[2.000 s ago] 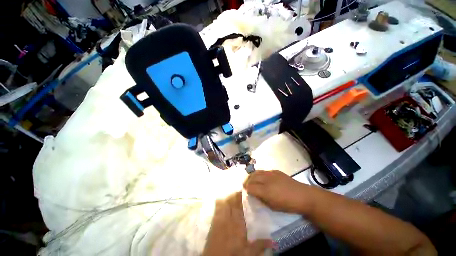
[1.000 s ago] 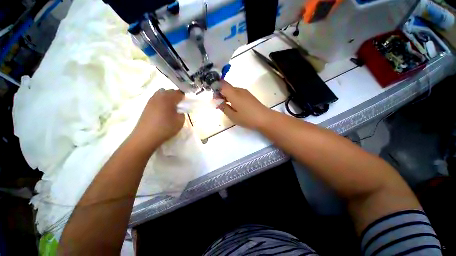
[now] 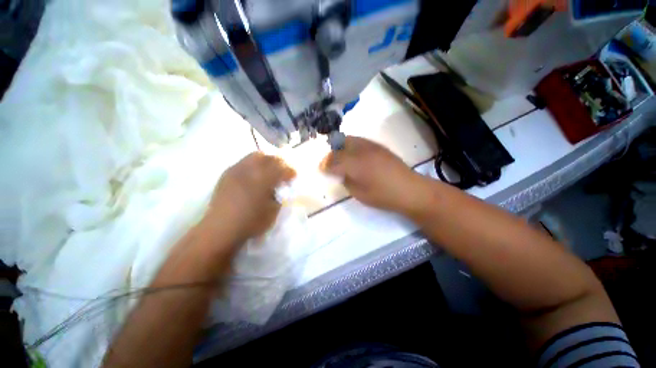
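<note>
The cream-white fabric (image 3: pixel 115 122) lies in a large gathered heap over the left of the table, and a thin part hangs below my left hand. The sewing machine (image 3: pixel 288 65) stands above, with its presser foot area in bright glare. My left hand (image 3: pixel 252 190) is just left of and below the foot, fingers curled on a crumpled bit of the fabric. My right hand (image 3: pixel 370 172) is close to the right of the foot, fingertips by the small metal part. Blur and glare hide whether its fingers hold fabric.
A black flat object (image 3: pixel 460 129) with a looped cable lies right of the needle. A red tray (image 3: pixel 575 108) of metal parts is at the far right. An orange piece (image 3: pixel 529 16) is on the machine. Thin grey strands cross the lower left.
The view has tipped down from the machine top to the needle area. Since one second ago, my left hand has drawn slightly down and back from the foot with the fabric.
</note>
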